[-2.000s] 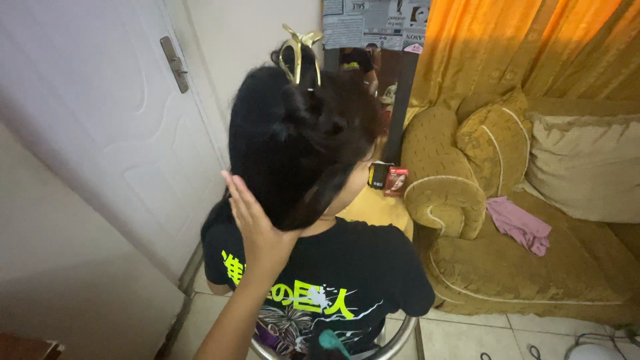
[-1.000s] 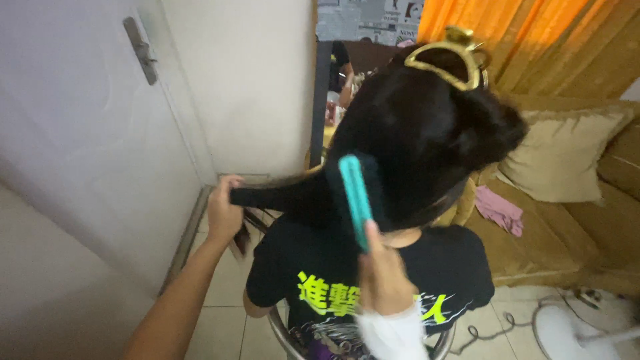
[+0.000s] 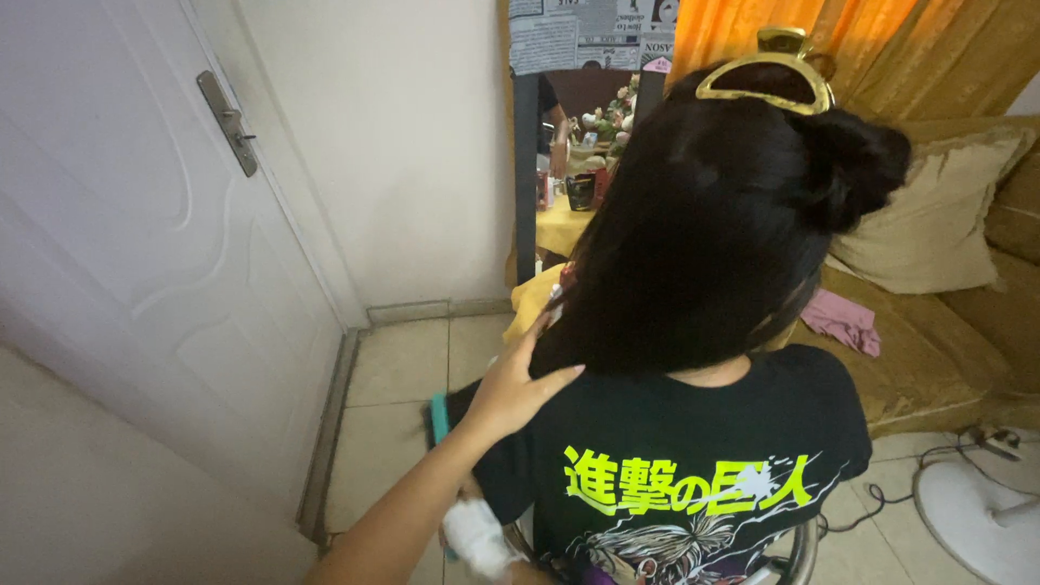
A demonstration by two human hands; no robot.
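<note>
A seated person's long dark hair [image 3: 691, 244] hangs over the back of a black printed T-shirt [image 3: 691, 422]. A gold claw clip [image 3: 768, 85] holds the upper hair, with a gathered bunch at the right. At the hair's lower left edge, my left hand [image 3: 516, 386] touches the hair with thumb and fingers apart. My right hand [image 3: 470, 489] is low, mostly hidden behind my left forearm, with a white covering at its wrist. It holds a teal hairbrush [image 3: 439, 417], partly seen left of the forearm; its bristles are blurred.
A white door [image 3: 146, 203] is at the left. Ahead stand a mirror [image 3: 581, 154] and a yellow cloth [image 3: 532, 301]. At the right are a brown sofa [image 3: 934, 341] with a cushion, a pink cloth [image 3: 841, 321], and a white round base [image 3: 967, 512] with a cable on the floor.
One second ago my left hand held a strand stretched leftward and the brush was against the hair. That strand has been let go, and my right hand with the brush has moved down and left.
</note>
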